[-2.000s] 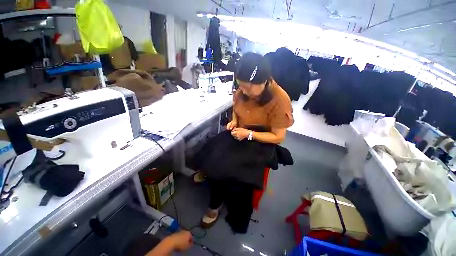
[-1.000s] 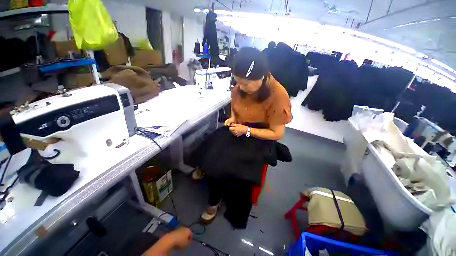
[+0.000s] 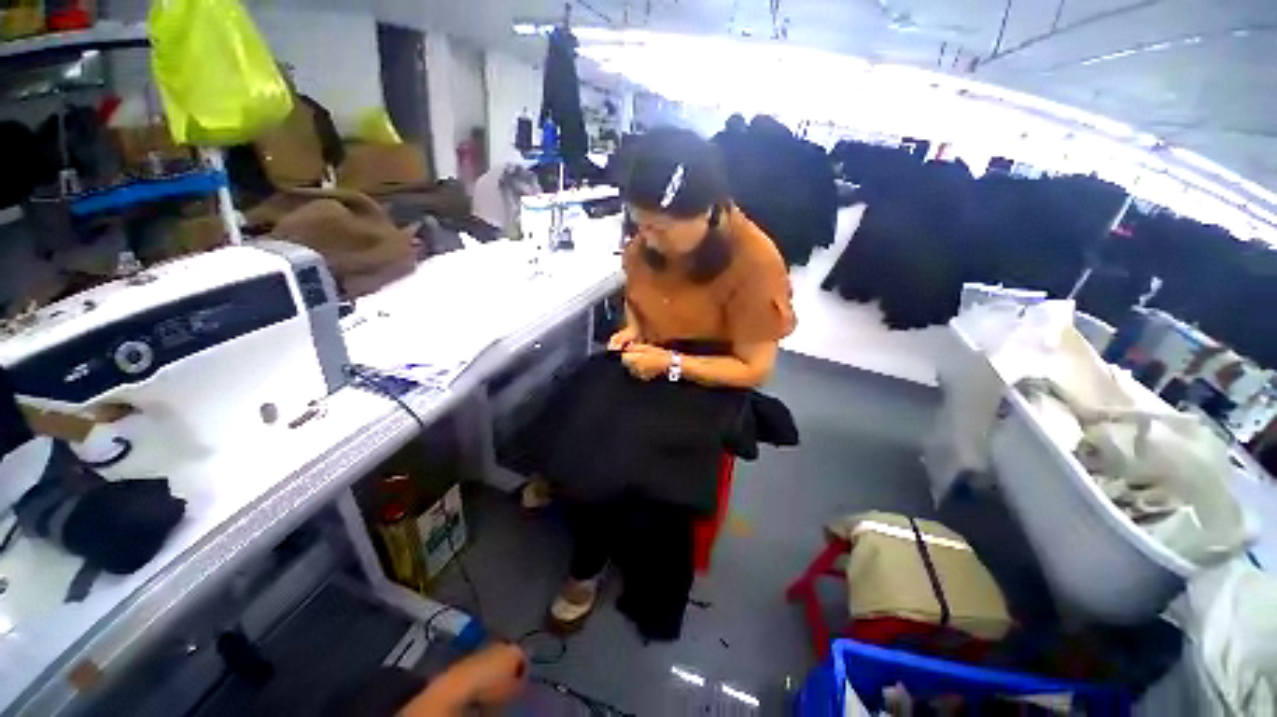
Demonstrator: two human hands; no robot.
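My left hand [image 3: 490, 678] is at the bottom edge, reaching in from the lower left below a dark sleeve. It is small and blurred, partly cut off, and its fingers look bent. I cannot tell whether it holds anything. My right hand is out of the picture. No garment of mine shows clearly. In front of me a seated person in an orange top pinches a black garment [image 3: 630, 434] with both hands over the lap.
A white sewing machine [image 3: 168, 329] and a dark cloth bundle [image 3: 105, 521] stand on the white table at left. A blue crate [image 3: 836, 689], a red-legged seat with beige cushion [image 3: 896, 581] and a white tub [image 3: 1043, 490] are at right. Cables lie on the floor.
The whole view has turned slightly right, so the table, person and tub sit further left. More of the blue crate shows. My left hand stays low at the bottom edge.
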